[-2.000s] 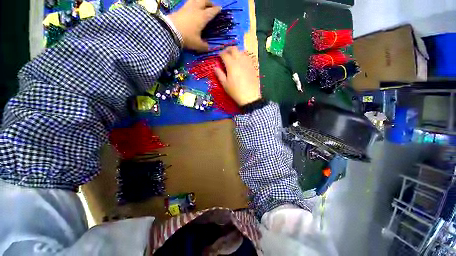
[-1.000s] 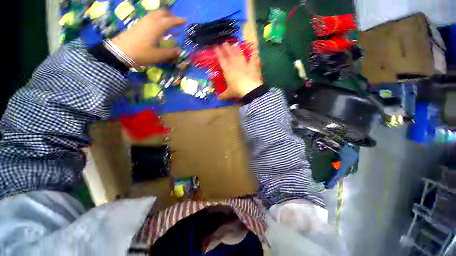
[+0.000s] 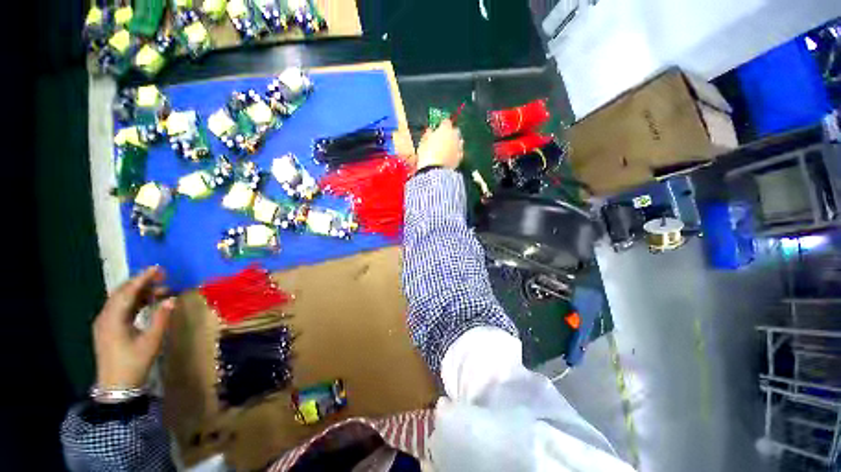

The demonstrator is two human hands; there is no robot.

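Note:
My right hand (image 3: 440, 146) reaches over the green bench beyond the blue sheet. Its fingers cover the near part of a green circuit board (image 3: 439, 116) with a red wire; whether they grip it is unclear. My left hand (image 3: 129, 336) is at the lower left with fingers apart, over the cardboard's left edge. Red lead wires (image 3: 383, 194) and black lead wires (image 3: 350, 147) lie on the blue sheet (image 3: 184, 261). Another red pile (image 3: 245, 295) and black pile (image 3: 254, 366) lie on the cardboard sheet (image 3: 360, 323), near a single circuit board (image 3: 319, 401).
Several circuit boards (image 3: 255, 238) lie on the blue sheet, with more at the top left. Right of my right arm are bundled wires (image 3: 519, 118), a black fume fan (image 3: 539, 230) and a blue soldering gun (image 3: 583, 323). A cardboard box (image 3: 645, 134) and solder spool (image 3: 663, 233) stand beyond.
My left hand has moved from the boards and wires on the blue sheet to the lower left. My right hand has left the red wires and reached the green board. The view has shifted.

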